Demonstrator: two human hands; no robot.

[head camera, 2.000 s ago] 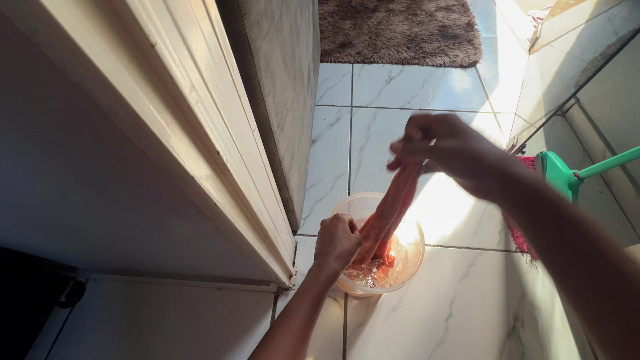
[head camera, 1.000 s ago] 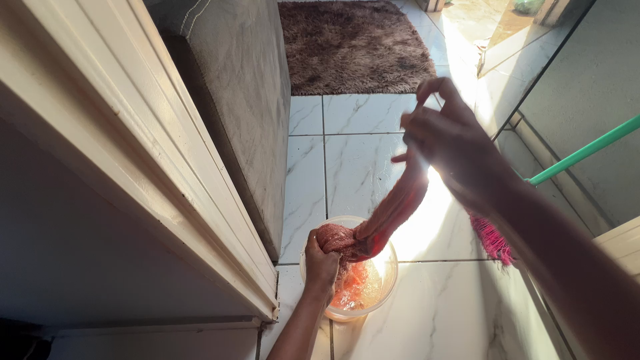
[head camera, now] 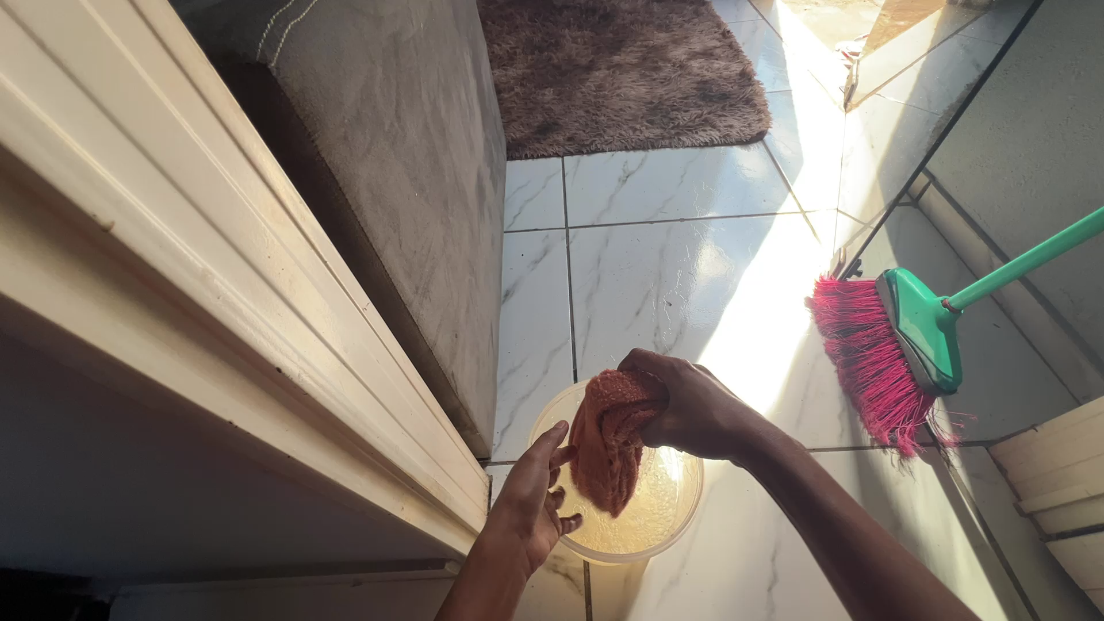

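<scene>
A folded, reddish-brown wet cloth hangs from my right hand, whose fingers are closed on its upper right part. Below it on the tiled floor stands a round translucent plastic tub with sudsy liquid in it. My left hand is at the tub's left side, just left of the cloth, fingers apart and curved toward it. No grip of the left hand on the cloth shows.
A broom with pink bristles and a green head leans at the right. A grey upholstered piece of furniture and a cream panelled frame flank the left. A shaggy brown rug lies ahead on marble-look tiles.
The cloth was stretched long between both hands above the tub; now it is bunched and folded in my right hand, which has come down. My left hand has let go of it.
</scene>
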